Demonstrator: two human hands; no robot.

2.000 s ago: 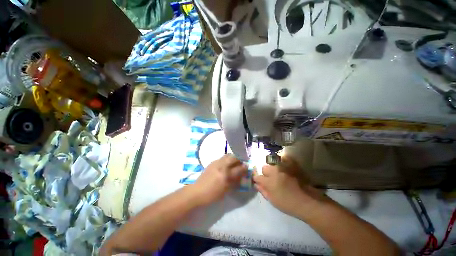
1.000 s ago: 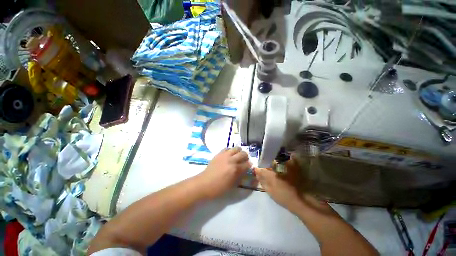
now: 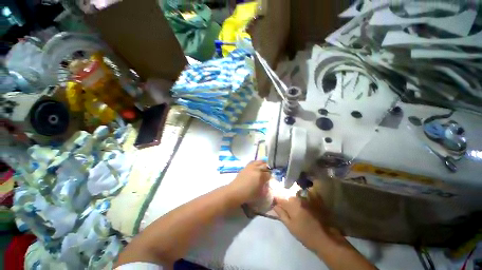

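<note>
A blue-and-white checked fabric piece [image 3: 227,154] with a round opening lies flat on the white table, left of the sewing machine head [image 3: 296,153]. My left hand [image 3: 252,182] rests at its lower right edge, beside the lit needle area, with fingers bent down on the work. My right hand [image 3: 298,213] is just right of it, below the head, fingertips on the work at the needle. Pale fabric shows between my hands. The needle and presser foot are lost in glare, and what each hand's fingers grip is hidden.
A checked stack [image 3: 216,87] stands behind the flat piece. A dark phone [image 3: 152,125] and a crumpled pale blue and white heap [image 3: 74,195] are at left. White pieces [image 3: 423,31] are heaped on the machine. Brown cardboard [image 3: 135,37] stands behind.
The camera view has shifted, so the machine sits lower and more of its top heap shows. My hands stay at the needle; more pale fabric shows between them. The checked piece remains left of the head.
</note>
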